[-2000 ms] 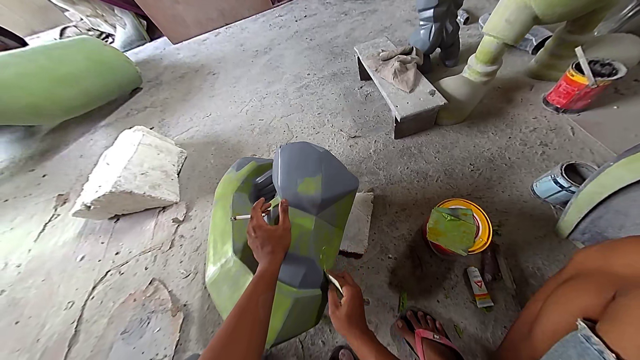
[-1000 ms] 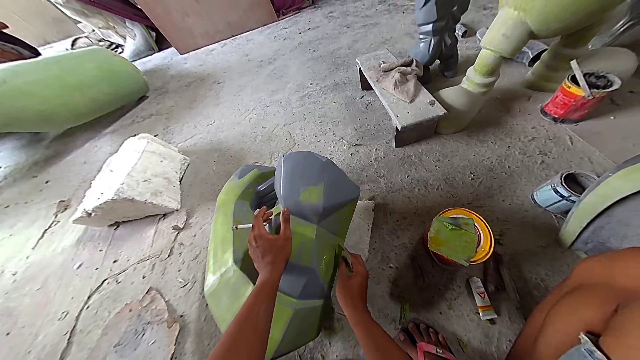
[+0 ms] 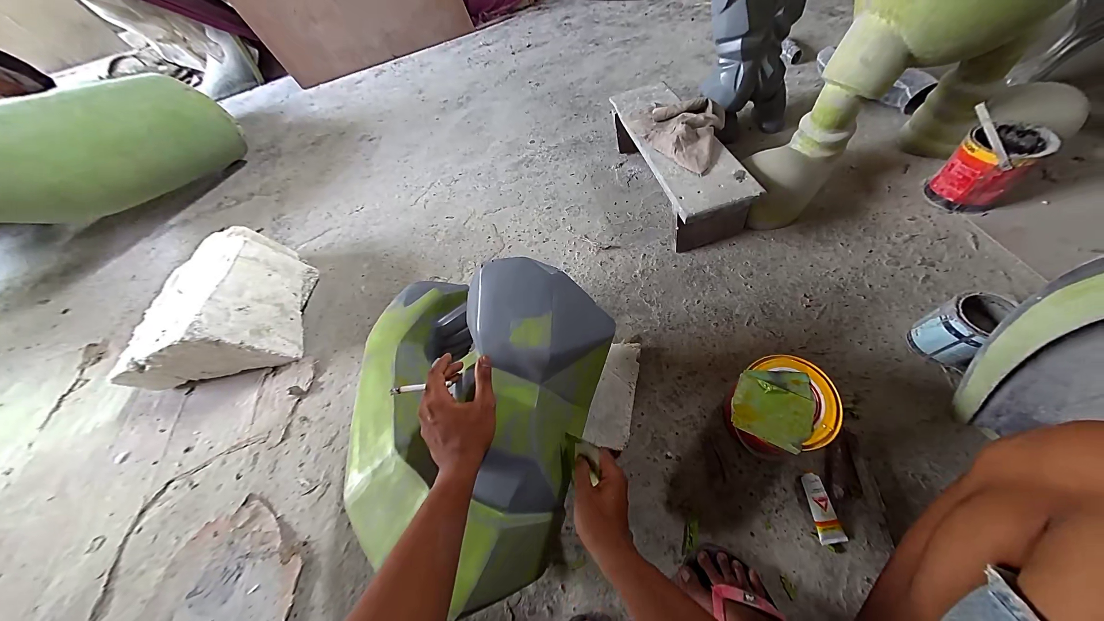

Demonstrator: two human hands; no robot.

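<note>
A faceted sculpture part (image 3: pixel 517 414), grey with smeared green filler, stands on the floor below me. My left hand (image 3: pixel 457 418) rests on its upper middle, beside a dark recess, with a lit-looking cigarette (image 3: pixel 423 389) between its fingers. At the sculpture's right side, my right hand (image 3: pixel 601 500) grips a small flat spreader (image 3: pixel 588 461) with green filler on it, its edge close to the surface. To the right, a green-smeared sheet (image 3: pixel 774 409) lies on a round can with a yellow rim (image 3: pixel 830 405). A tube (image 3: pixel 824 509) lies below the can.
A white block (image 3: pixel 220 310) sits at left, below a large green rounded piece (image 3: pixel 112 147). A low bench (image 3: pixel 690 185) holds a crumpled cloth (image 3: pixel 686 134). Farther right are a red can (image 3: pixel 983 172), a blue can (image 3: pixel 957 328) and a curved piece (image 3: pixel 1044 362). A sandalled foot (image 3: pixel 733 582) is near my right arm.
My right hand with the spreader has moved up along the sculpture's right side from its place two seconds ago. My left hand stays near the recess.
</note>
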